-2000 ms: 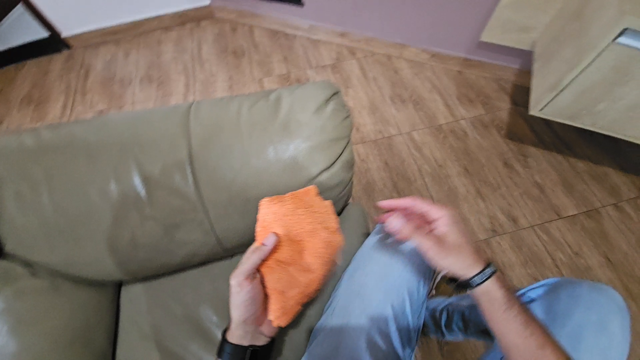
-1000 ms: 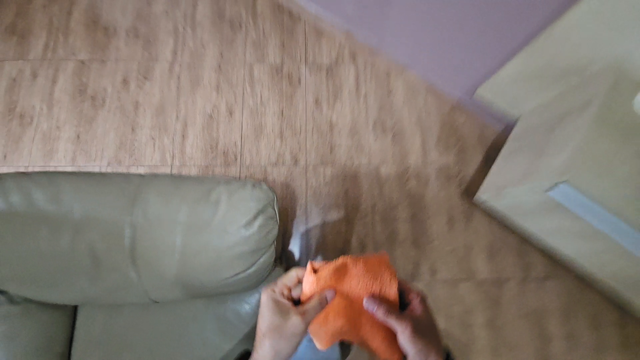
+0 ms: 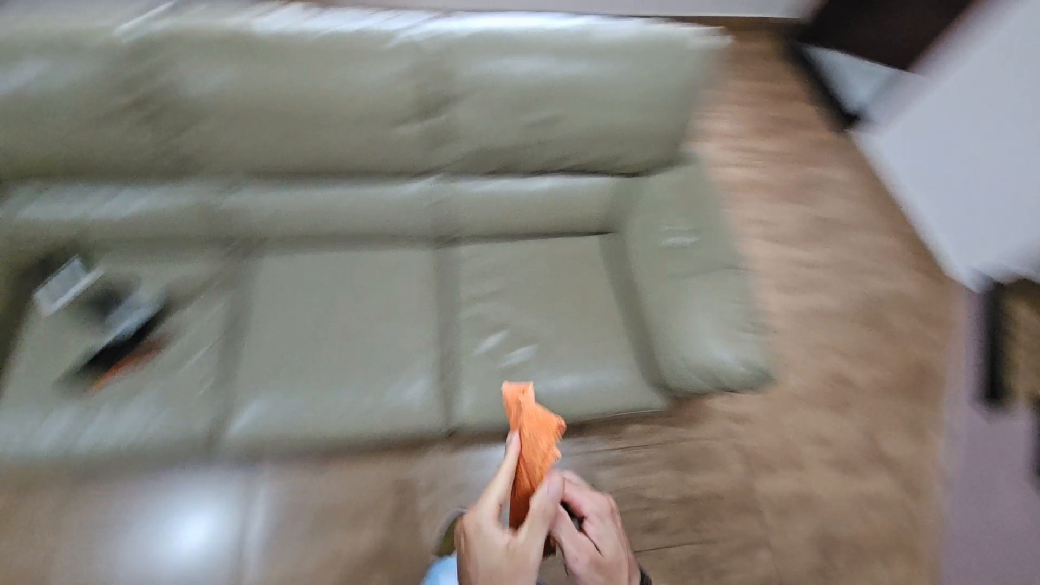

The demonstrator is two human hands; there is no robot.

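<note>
An orange cloth (image 3: 532, 443), folded into a narrow bundle, stands up between my two hands at the bottom centre. My left hand (image 3: 500, 516) grips it from the left, with the thumb and fingers around its lower part. On the right side, my right hand (image 3: 591, 524) has its fingers curled against the cloth's lower edge; the fingertips are partly hidden. Just beyond the hands is the front edge of a green-grey leather sofa (image 3: 341, 341).
Blurred dark and light objects (image 3: 122, 325) lie on the sofa's left seat. The sofa's right armrest (image 3: 699, 301) borders a wood-look floor (image 3: 845, 349). At the upper right is a white wall (image 3: 967, 154), with a dark piece of furniture (image 3: 886, 28) by it.
Both hands still hold the orange cloth, now bunched narrower than one second ago. Two seconds ago only my left hand held it. The view has swung to show the whole sofa front.
</note>
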